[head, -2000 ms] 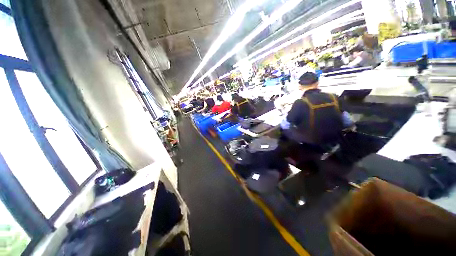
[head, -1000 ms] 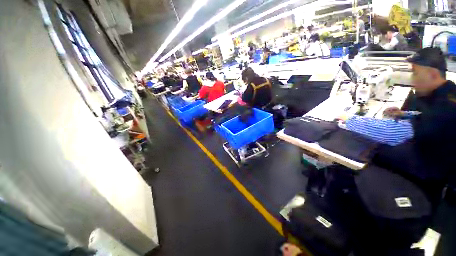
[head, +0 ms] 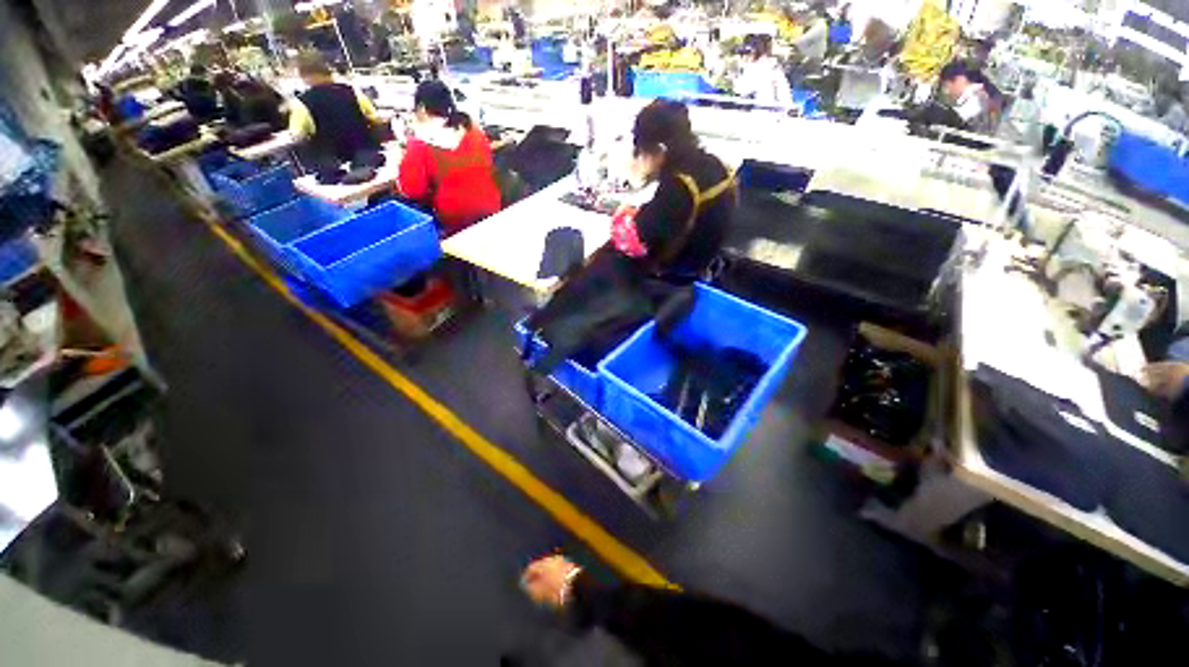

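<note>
My right hand (head: 550, 581) shows small and blurred at the bottom centre, at the end of a dark sleeve; its fingers are not clear. My left hand is not in view. In front of it stands a blue plastic bin (head: 652, 414) on a wheeled metal frame, holding black pieces. Black fabric (head: 587, 313) drapes over its left side and another blue bin edge. A black rounded panel (head: 561, 253) lies on the white sewing table (head: 502, 240) beyond. My hand touches none of these.
A yellow floor line (head: 456, 426) runs diagonally along the dark aisle. More blue bins (head: 365, 250) stand at the left. A seated person (head: 691, 196) is behind the bin. A carton (head: 887, 391) and a table with dark panels (head: 1030, 430) are at the right.
The view has moved forward along the aisle and turned right and down. The blue bins are nearer. My right hand has come further into view from the bottom edge.
</note>
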